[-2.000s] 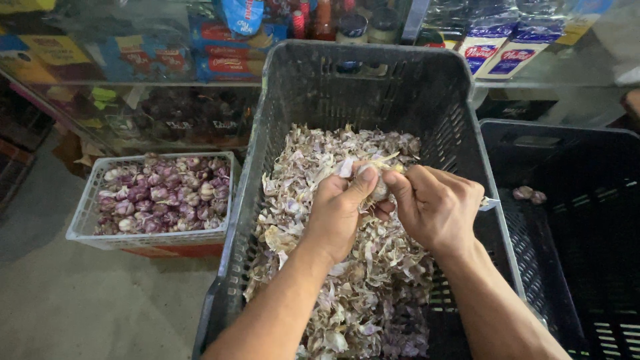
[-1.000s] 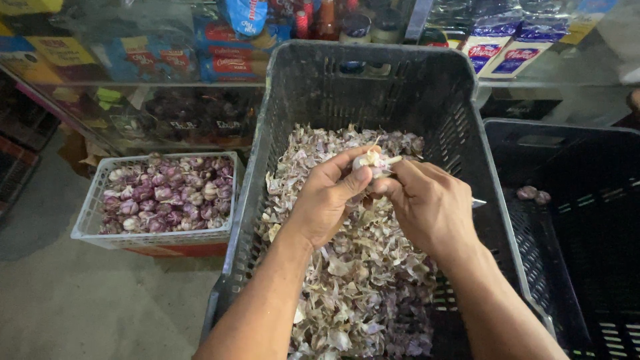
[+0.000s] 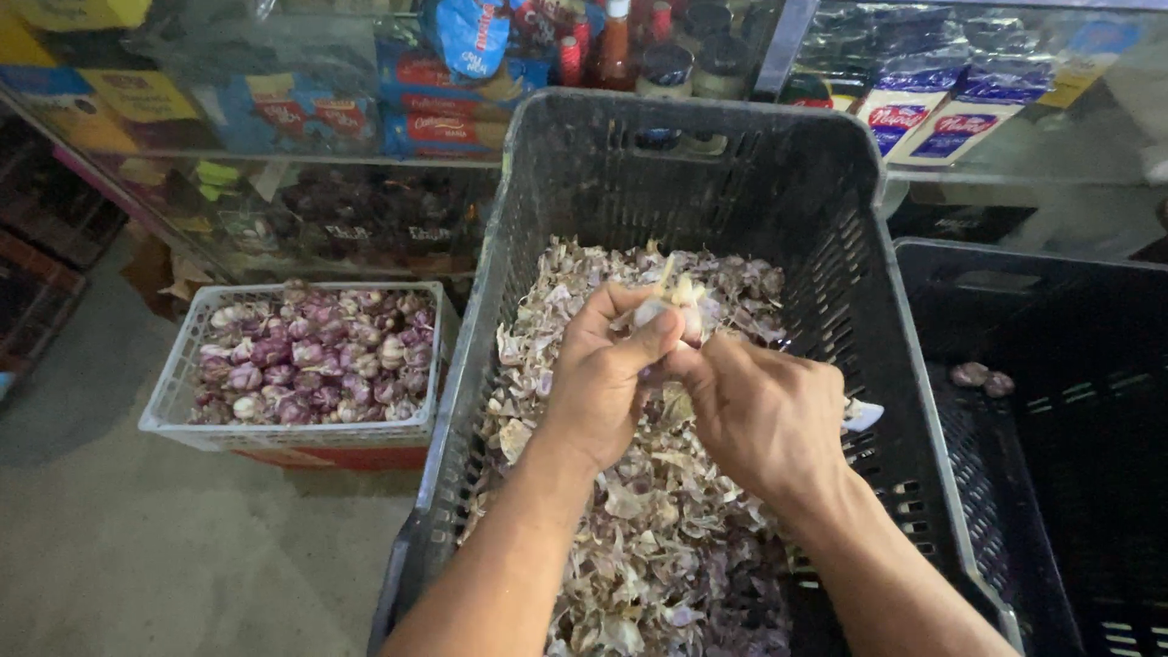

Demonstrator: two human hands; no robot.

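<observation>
Above a black plastic crate (image 3: 693,114), my left hand (image 3: 607,365) holds a garlic bulb (image 3: 686,306) between thumb and fingers, its pale root or stem end facing up. My right hand (image 3: 766,411) is closed against the bulb's lower right side. A white tip (image 3: 863,417) sticks out of the right fist on the outer side; it looks like part of a tool, perhaps a knife, but the rest is hidden in the hand. Dry garlic skins (image 3: 639,511) cover much of the crate's bottom beneath both hands.
At left, a white plastic crate (image 3: 292,429) full of purple garlic bulbs (image 3: 310,351) stands on a red base. A second black crate (image 3: 1031,260) at right holds a couple of garlic bulbs (image 3: 981,379). Behind stands a glass display case (image 3: 319,157) with packaged goods and bottles.
The garlic bulb has been turned in my left hand, and its pale end now points up. My right hand has shifted slightly around the bulb. Both hands remain over the crate.
</observation>
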